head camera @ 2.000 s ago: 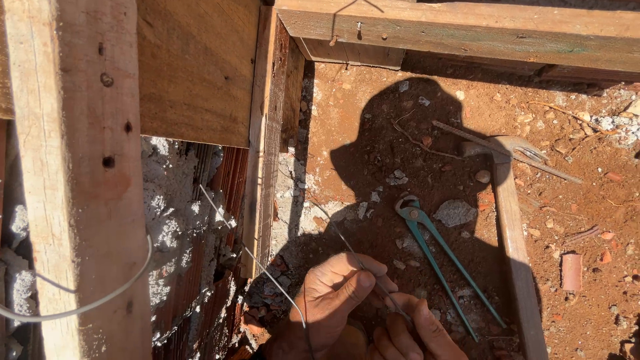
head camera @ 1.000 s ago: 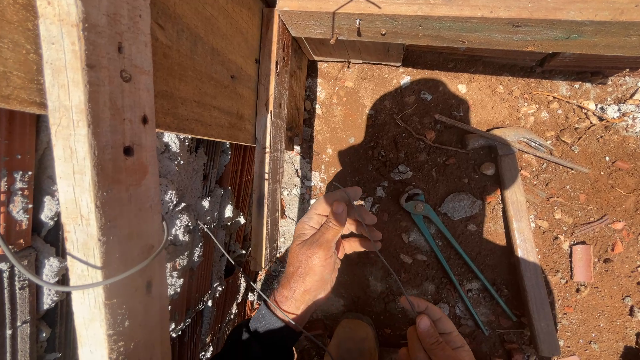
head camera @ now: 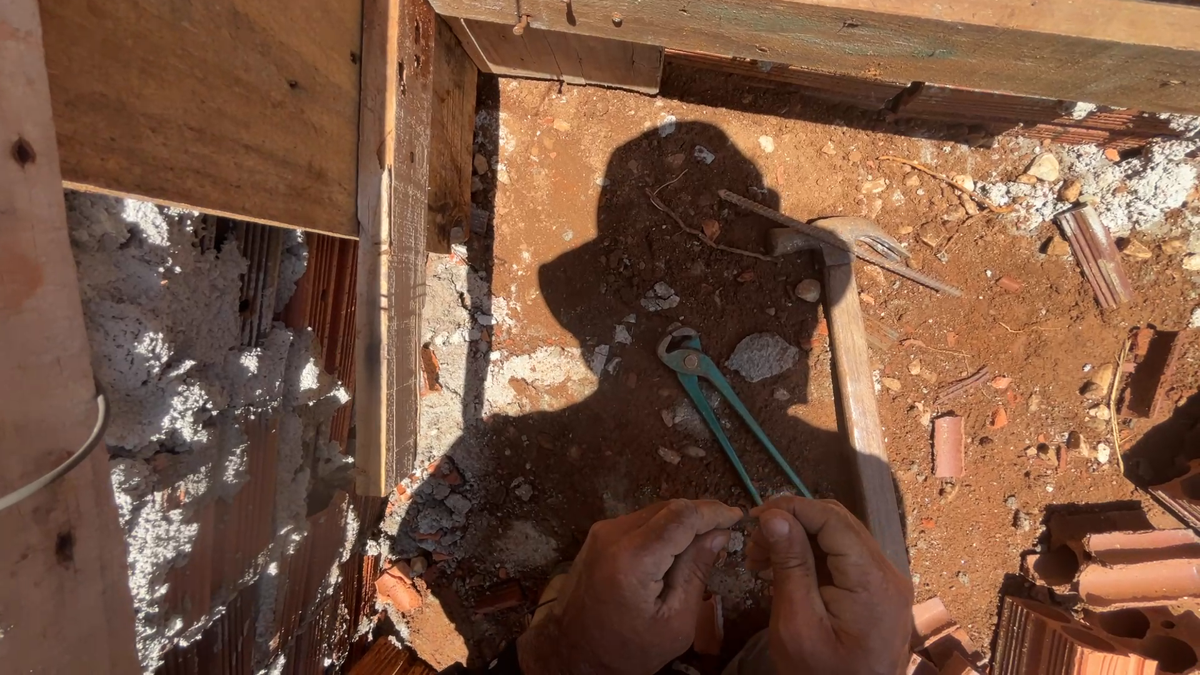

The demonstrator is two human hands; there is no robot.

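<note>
Near the bottom centre, my left hand (head camera: 637, 581) and my right hand (head camera: 825, 581) meet at the fingertips, thumbs and forefingers pinched. A tiny dark bit of wire (head camera: 747, 517) shows between them; the rest of it is hidden by the fingers. Just beyond my hands, green-handled end-cutting pincers (head camera: 712, 375) lie on the soil, jaws away from me. To their right a claw hammer (head camera: 858, 384) rests with its wooden handle towards me, and a rusty steel rod (head camera: 834, 242) crosses its head.
Wooden boards (head camera: 398, 262) and a rough mortared brick wall (head camera: 225, 450) stand at the left, with a curved wire (head camera: 66, 464) round the nearest post. A timber beam (head camera: 844, 42) spans the top. Broken hollow bricks (head camera: 1116, 591) lie lower right; rubble and stones dot the soil.
My hands, apart one second ago with a long wire running between them, are now together at the fingertips. The pincers and hammer lie as before. The view has shifted.
</note>
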